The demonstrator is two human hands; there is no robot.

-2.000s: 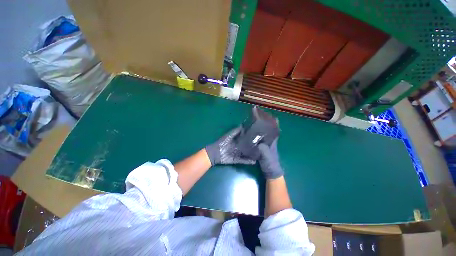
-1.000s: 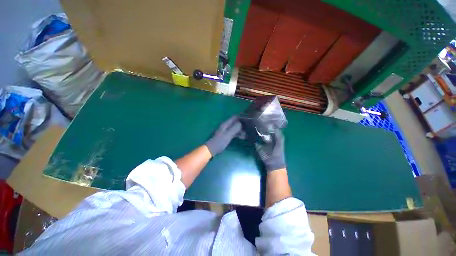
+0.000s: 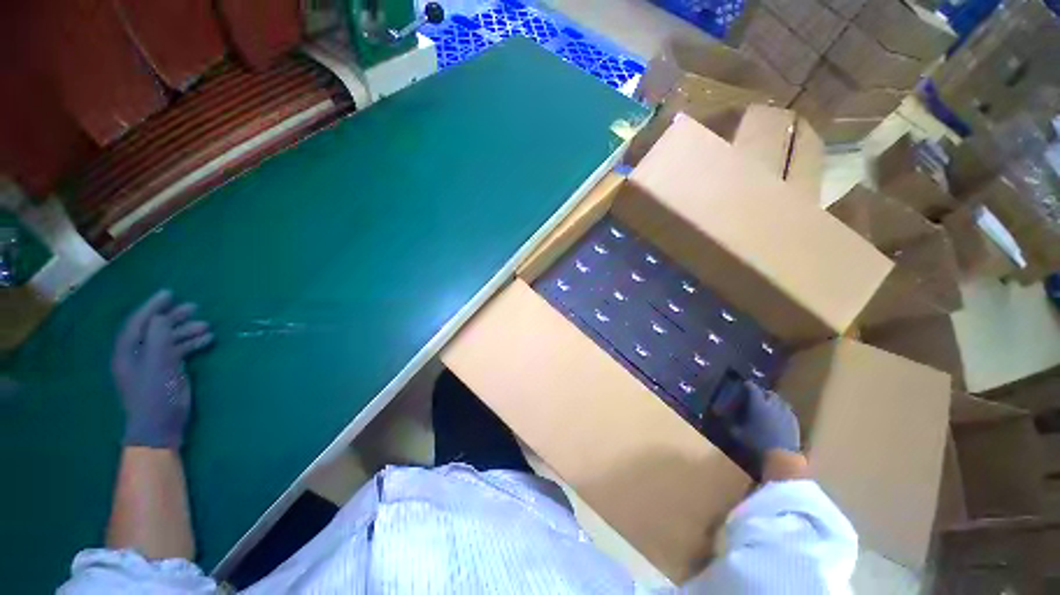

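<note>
The large open shipping carton (image 3: 866,436) stands beside the table's near right edge, flaps spread. Rows of black product boxes (image 3: 636,296) with small white logos fill much of it. My right hand (image 3: 761,421), in a grey knitted glove, is inside the carton at its near right end, gripping a black product box (image 3: 729,395) that is partly hidden by the fingers. My left hand (image 3: 155,370), gloved in grey, rests over the green tabletop (image 3: 384,250) at the left, fingers apart and holding nothing.
The roller conveyor (image 3: 221,151) and rust-red tunnel curtain (image 3: 174,41) are at the upper left, with a dark ball-knob handle (image 3: 432,13) beside them. A blue plastic pallet (image 3: 500,26) lies behind the table. Stacked brown cartons (image 3: 785,47) and other open cartons fill the right side.
The view has swung right to the shipping carton. My right hand has moved from over the table into the carton. My left hand has come off the box and is now apart from my right.
</note>
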